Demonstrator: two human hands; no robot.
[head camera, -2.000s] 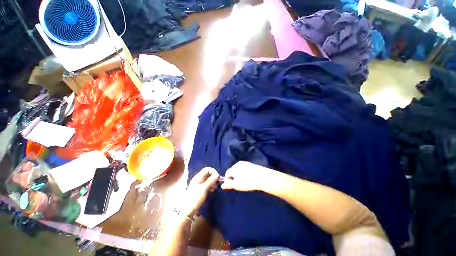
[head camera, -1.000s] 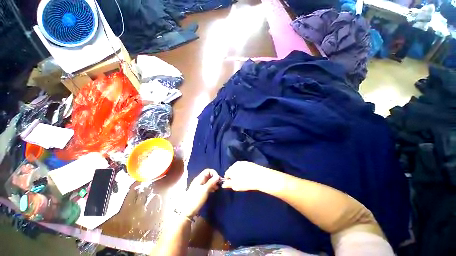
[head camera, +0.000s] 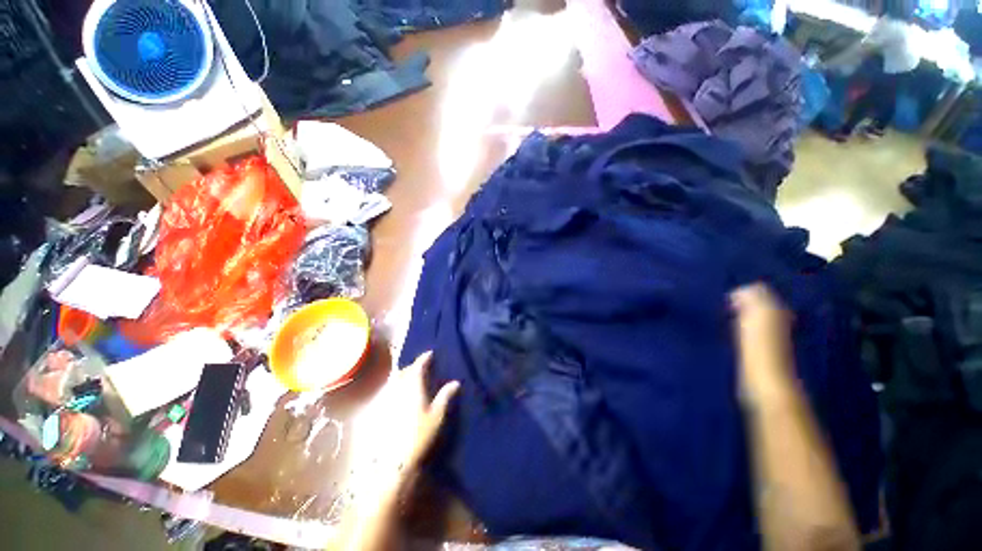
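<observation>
The navy garment lies as a large heap in front of me, with a band of shinier, darker lining showing down its left part. My left hand is at the heap's left edge, thumb and fingers apart, with cloth beside the thumb; whether it grips the cloth is unclear. My right hand is over the right part of the heap, blurred, fingers pointing away from me. I cannot tell whether it holds anything. No needle or thread can be made out.
Left on the brown table are an orange-yellow bowl, a black phone on white paper, a red-orange plastic bag and a fan. A greyish-purple heap lies behind; dark garments are at right.
My hands were pinched together at the garment's left part; now they are wide apart. My right hand has moved right and away. More shiny lining shows, and my left thumb and fingers have spread.
</observation>
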